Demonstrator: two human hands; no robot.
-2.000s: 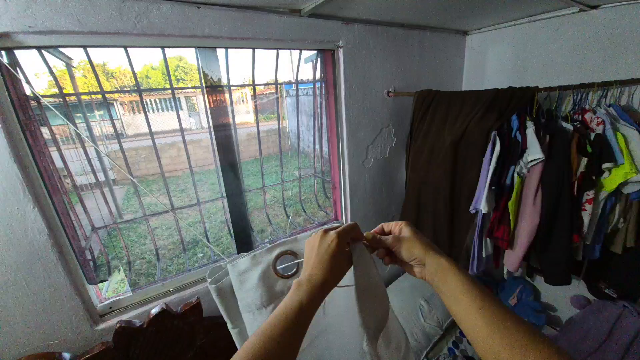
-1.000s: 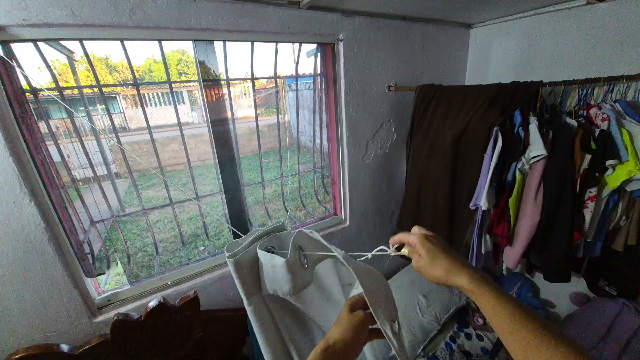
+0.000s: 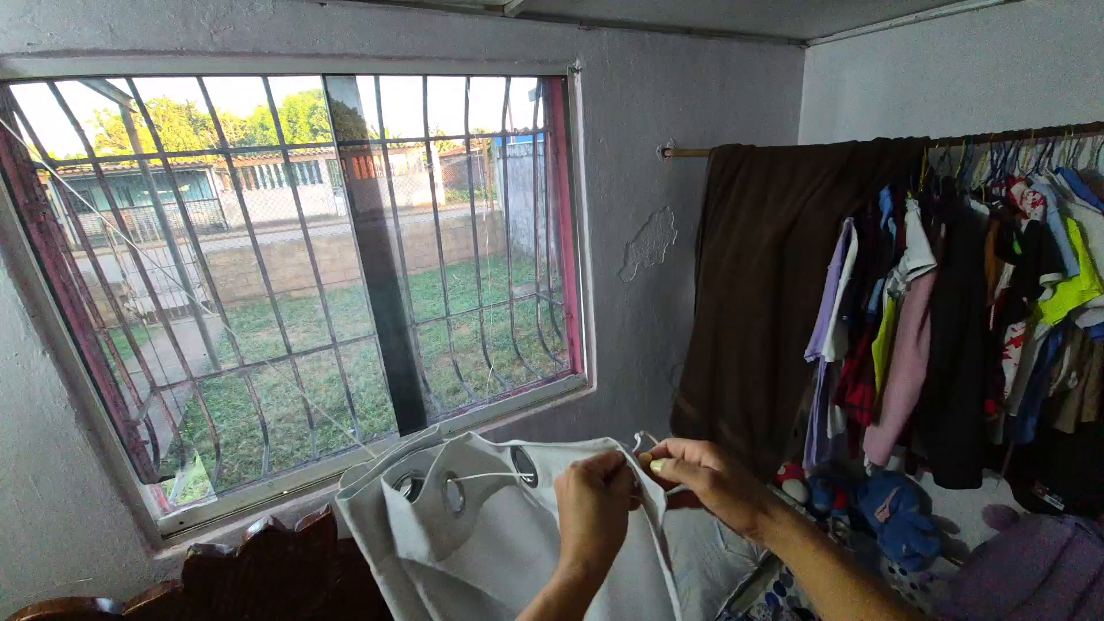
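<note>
A light grey grommet curtain (image 3: 509,526) hangs gathered in front of me, below the window. Several metal rings line its top edge, and a white cord (image 3: 492,475) passes through some of them. My left hand (image 3: 595,509) is closed on the curtain's top edge. Close beside it on the right, my right hand (image 3: 703,479) pinches the cord's end portion at the curtain's edge, with a small loop of cord standing above the fingers. The fingertips of my left hand are partly hidden behind the fabric.
A barred window (image 3: 293,259) fills the left. Carved dark wood furniture (image 3: 267,569) stands below it. At right, a brown cloth (image 3: 750,293) and clothes on hangers (image 3: 914,345) hang from a rod, with a blue plush toy (image 3: 897,517) beneath.
My left hand has moved up to the curtain's top edge from lower on the fabric. My right hand, which held the cord out to the right, is now close beside the left.
</note>
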